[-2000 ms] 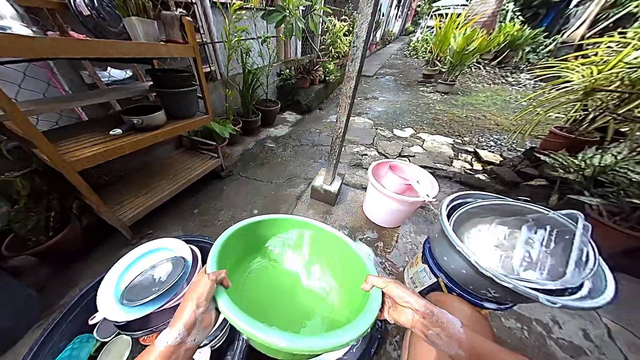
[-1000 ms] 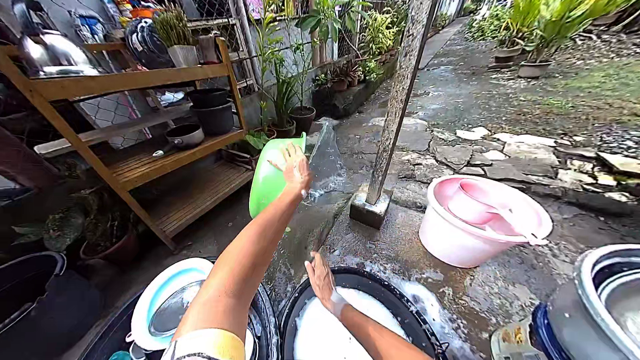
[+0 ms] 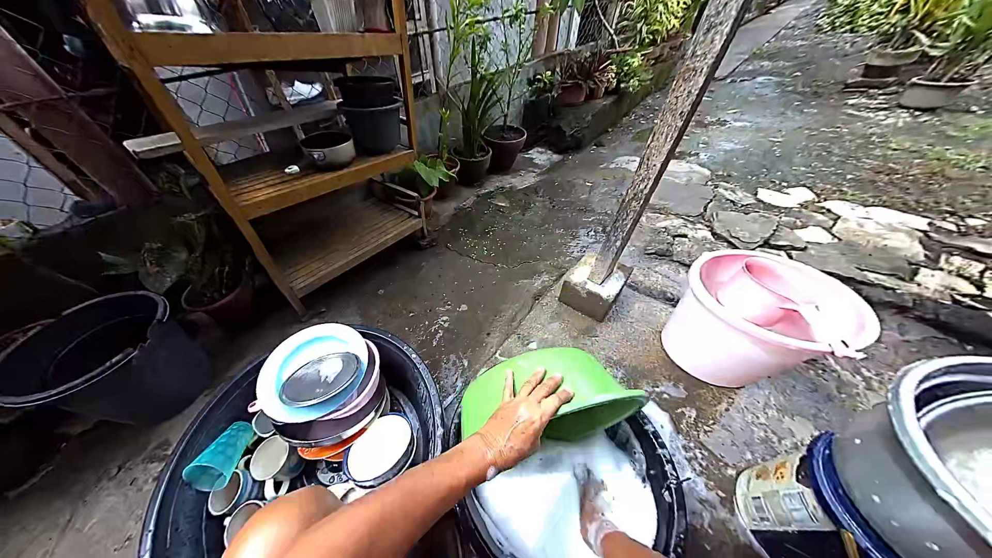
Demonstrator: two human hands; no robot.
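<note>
My left hand [image 3: 523, 415] lies with spread fingers on the outside of a green plastic basin [image 3: 554, 380], which is tilted over the far side of a black tub [image 3: 674, 496] of suds. Wet and foamy, my right hand [image 3: 593, 496] is low in the white foam [image 3: 535, 496] of that tub; its fingers are hidden. At the left, a larger black tub [image 3: 174, 473] holds stacked plates [image 3: 291, 372], several mugs [image 3: 271, 459] and a teal plastic cup [image 3: 219, 457].
A pink pail [image 3: 732, 341] with a pink dipper [image 3: 763, 291] stands at the right, near a large metal pot [image 3: 876, 465]. A wooden post [image 3: 674, 124] rises from a concrete block [image 3: 593, 291]. The wooden shelf [image 3: 325, 186] and an empty-looking black container [image 3: 101, 356] are at the left.
Both hands held the green basin at first; a second ago it was tipped beyond the tubs with water pouring out. Now it is over the foamy tub, and my right hand has sunk into the suds.
</note>
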